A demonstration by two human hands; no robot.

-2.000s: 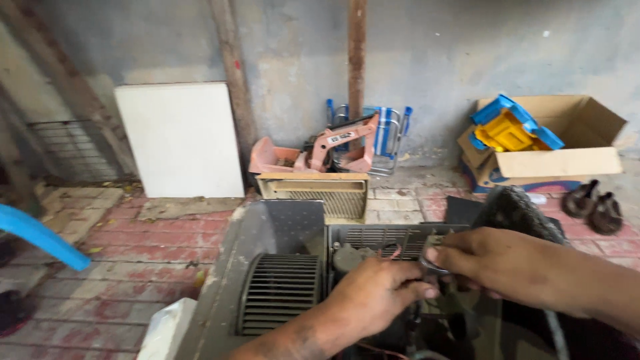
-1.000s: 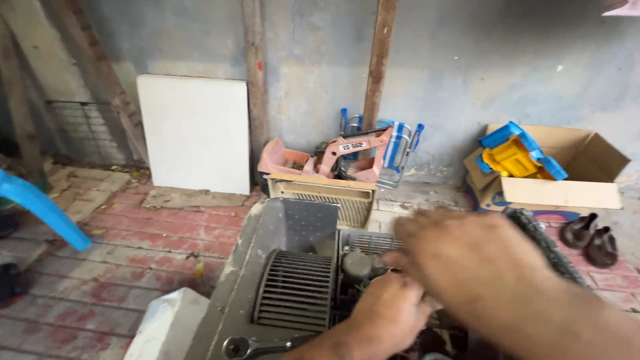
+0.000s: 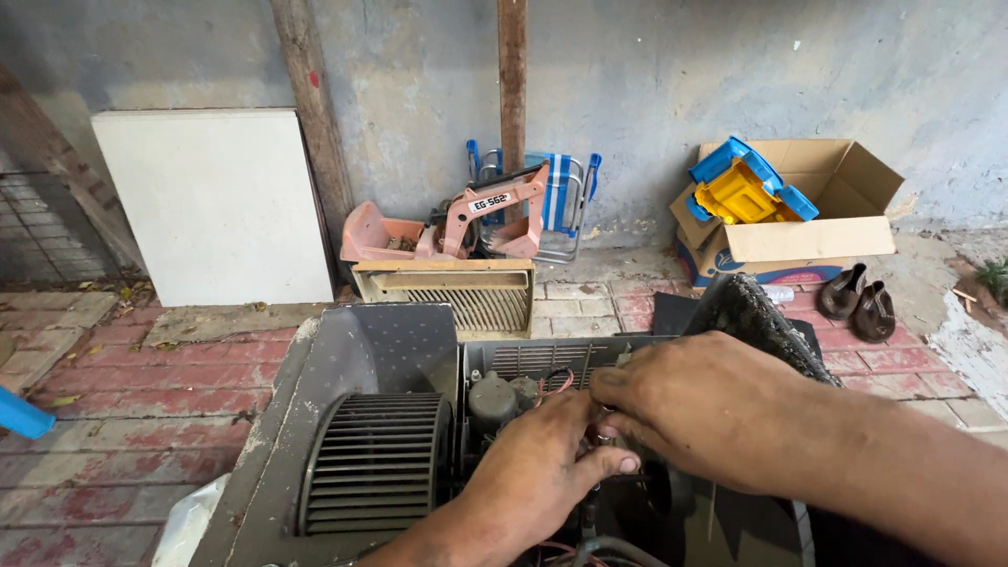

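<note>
An opened window air conditioner, its grey casing at the bottom centre, shows a squirrel-cage blower wheel on its left side. A grey cylindrical part and pink wires lie behind my hands. My left hand is over the middle of the unit, its thumb and fingers closed around a small shiny metal part. From the right, my right hand meets it, fingertips pinched on the same small part, which is mostly hidden. More wires and a grey tube lie below my hands.
A vented plastic front grille and a faded toy excavator stand behind the unit. A white panel leans at the wall. Cardboard box with a blue and yellow toy, and dark shoes, are at right.
My right hand, blurred and raised over the unit one second ago, is now lower, with its fingertips against my left hand's. My left hand remains over the unit's middle.
</note>
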